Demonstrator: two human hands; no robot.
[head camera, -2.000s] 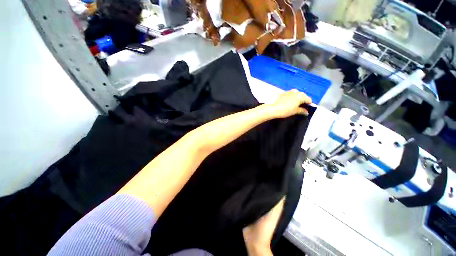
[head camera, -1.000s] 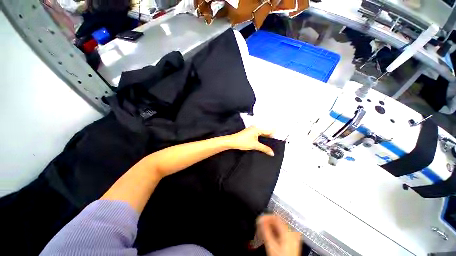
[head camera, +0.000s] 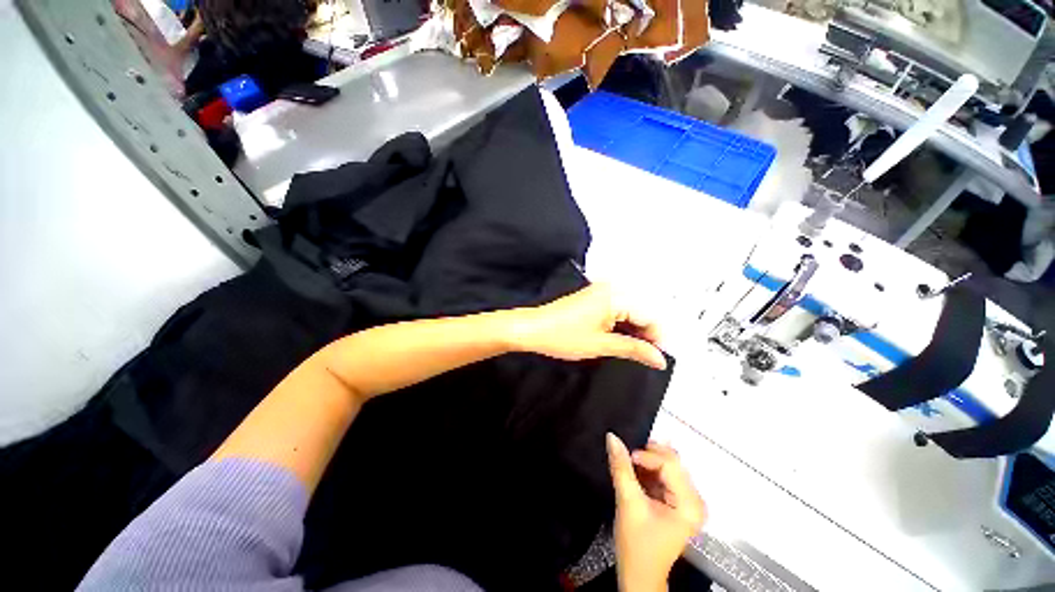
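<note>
The black garment (head camera: 486, 428) covers the left and middle of the white table and hangs over its front edge. My left hand (head camera: 596, 327) lies at the cloth's upper right corner, thumb on top and curled fingers at the edge, pinching it. My right hand (head camera: 655, 497) is at the right edge of the cloth, lower down, with thumb and fingertips at the edge; the fingertips are partly hidden. The sewing machine (head camera: 879, 335) stands to the right, and its presser foot area (head camera: 740, 341) is apart from the cloth.
A blue plastic tray (head camera: 671, 145) lies behind the table. A perforated grey post (head camera: 156, 139) and white partition stand at left. Brown-and-white pieces (head camera: 590, 35) hang at the back. A person's dark hair (head camera: 255, 29) shows at the upper left. Black straps (head camera: 943, 347) cross the machine arm.
My right hand has moved up to the cloth's right edge. My left hand has closed from spread fingers onto the corner. Earlier the cloth lay farther up near the machine head, and it was drawn back.
</note>
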